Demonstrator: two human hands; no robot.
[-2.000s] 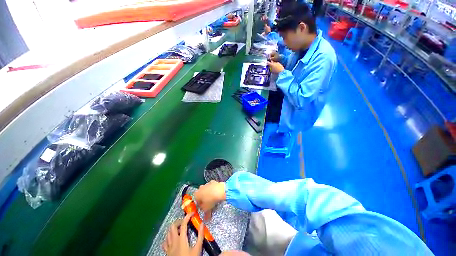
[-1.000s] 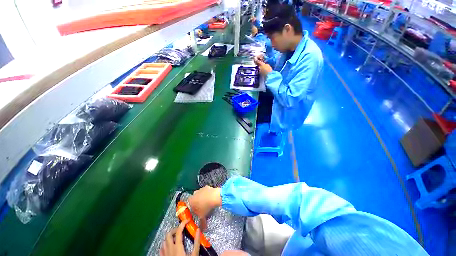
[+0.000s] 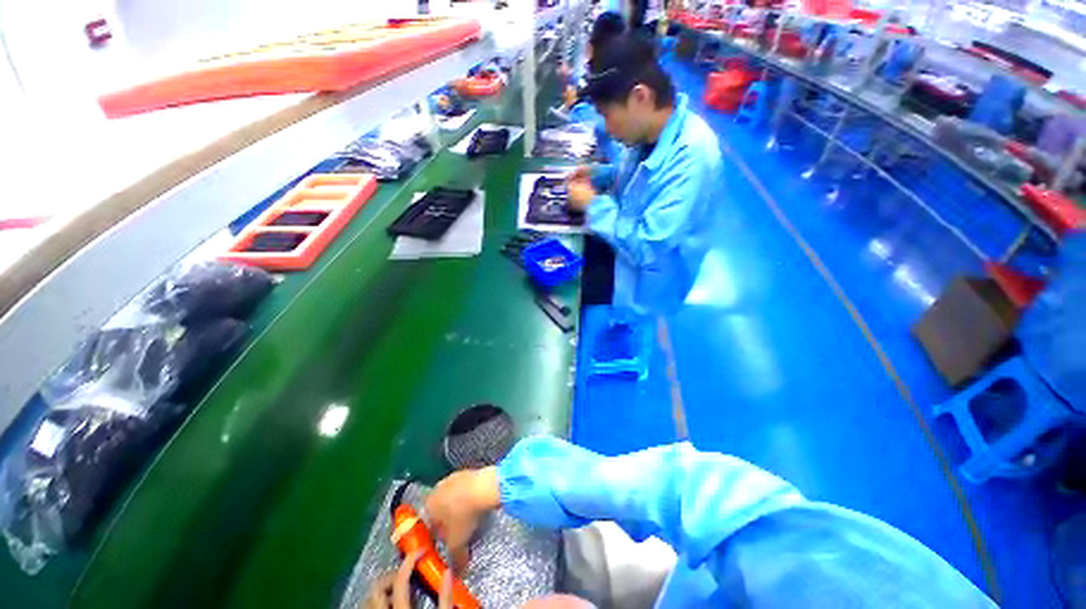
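Note:
An orange-and-black handheld device point(image 3: 417, 545) lies slantwise on a silvery bubble-wrap mat point(image 3: 518, 559), near the bottom edge. My left hand point(image 3: 407, 585) is cut off by that edge; its fingers lie over the device's lower part and hold it. My right hand point(image 3: 462, 509) is bent down beside the device's upper end. Its fingertips are blurred, and I cannot tell whether they grip anything. A round dark dish point(image 3: 479, 435) with a mesh-like look sits just beyond the mat.
Bagged black parts point(image 3: 131, 381) and an orange-red compartment tray point(image 3: 316, 232) lie along the left. Ahead are a black panel point(image 3: 432, 213) on bubble wrap, a blue bin point(image 3: 553, 262) and thin black strips point(image 3: 554, 312). A person point(image 3: 655, 196) works at the bench's right side.
The view has shifted, so the bench items appear further left and the near mat lower. Both hands stay at the device. The neighbouring person's hands are now lower, at the black part before them.

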